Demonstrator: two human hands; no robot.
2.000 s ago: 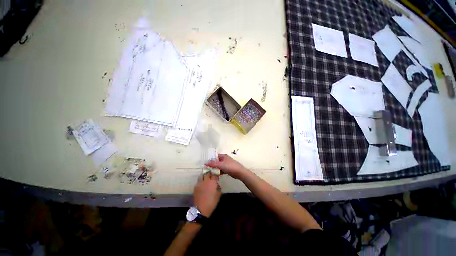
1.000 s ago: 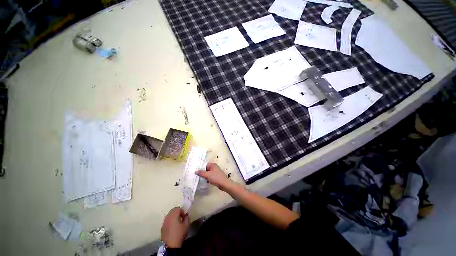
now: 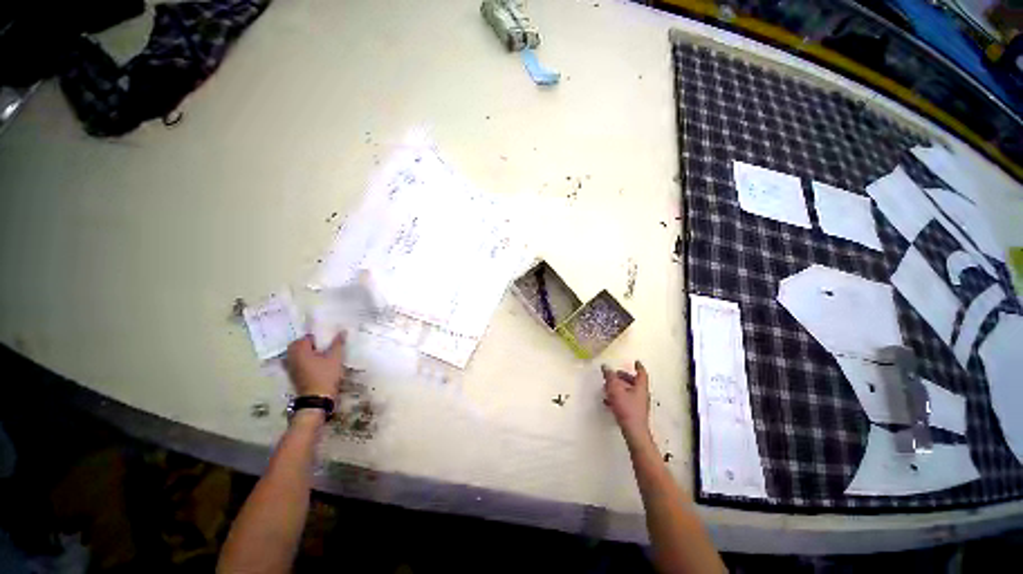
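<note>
My left hand [image 3: 316, 368] is at the small white paper slips [image 3: 270, 325] on the left. A blurred white paper piece [image 3: 387, 350] lies just beyond and right of its fingertips; whether the fingers grip it cannot be made out. My right hand [image 3: 626, 395] is open, with fingers apart and nothing visible in it, just below the two-part pin box [image 3: 598, 323]. The box holds speckled grey contents in one half and a dark item in the other. The loose pattern stack [image 3: 415, 241] lies on the bare table between the slips and the box.
Plaid fabric [image 3: 716, 264] bearing white pattern pieces [image 3: 839, 308] covers the right side, with a metal weight [image 3: 904, 401] on top. A wrapped weight [image 3: 510, 22] and blue strip [image 3: 540, 68] lie at the far edge. Dark plaid offcuts [image 3: 140, 67] lie far left.
My hands, earlier together on a white paper strip, are now wide apart. My left hand has moved left to the slips; my right hand has let go of the strip. The view has also turned.
</note>
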